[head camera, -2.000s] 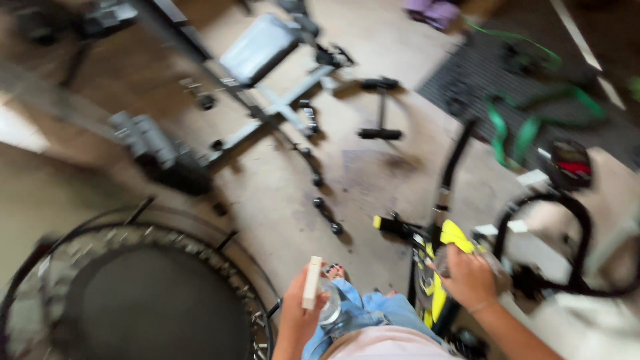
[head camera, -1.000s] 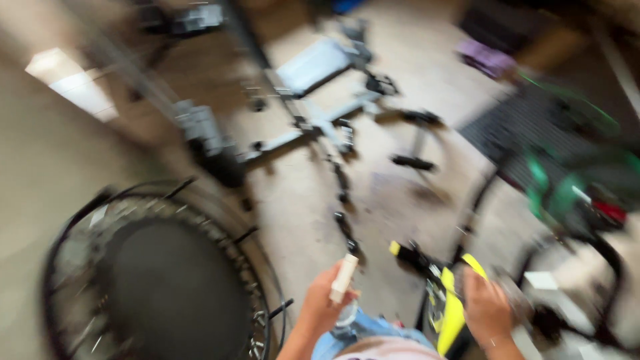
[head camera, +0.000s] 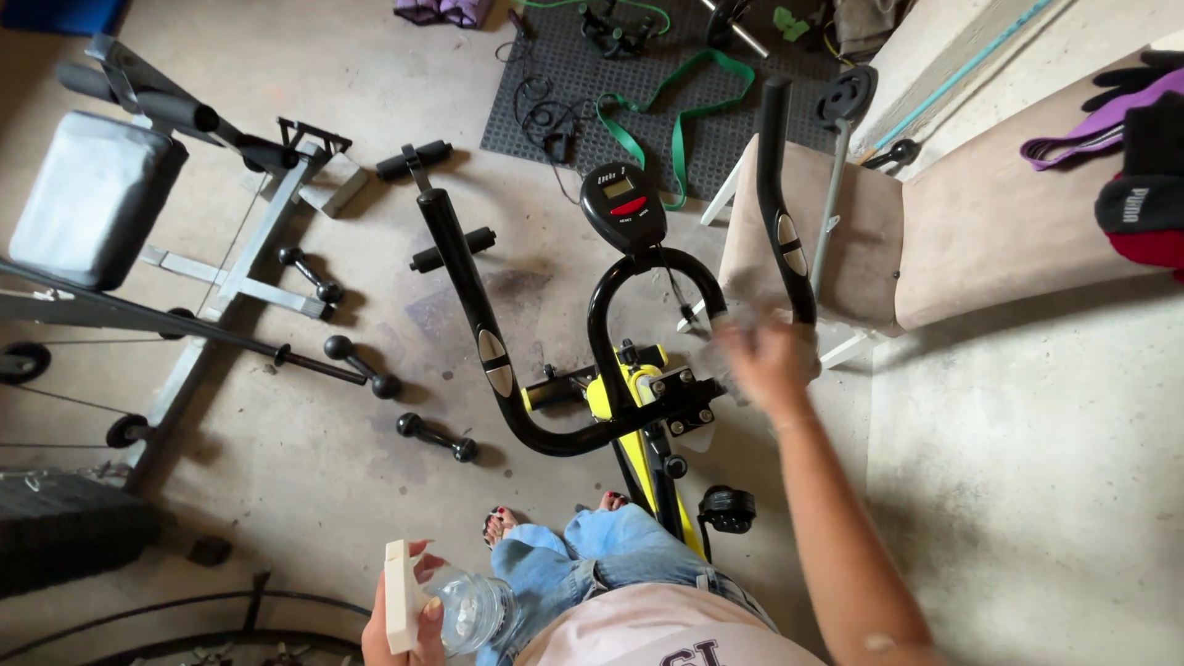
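My left hand (head camera: 421, 601), at the bottom of the head view, holds a clear spray bottle or jar (head camera: 472, 606) together with a flat cream-coloured block (head camera: 400, 597); which part is gripped is partly hidden. My right hand (head camera: 768, 356) is blurred and lies at the right side of the exercise bike's black handlebar (head camera: 555, 442), with a greyish, blurred cloth-like thing (head camera: 731, 356) under its fingers. The bike's console (head camera: 624, 205) stands above the inner loop of the handlebar. Below is the yellow and black frame (head camera: 640, 467) with a pedal (head camera: 728, 511).
A weight bench (head camera: 97, 199) and several dumbbells (head camera: 363, 367) are on the left. A mini trampoline (head camera: 254, 638) is at the lower left. A beige padded bench (head camera: 980, 240) holds gloves and a cap on the right. A green band (head camera: 680, 106) lies on the black mat (head camera: 518, 102).
The view has swung toward the bike, whose console and handlebar now show near the middle. My right hand has gone from the yellow frame to the right side of the handlebar.
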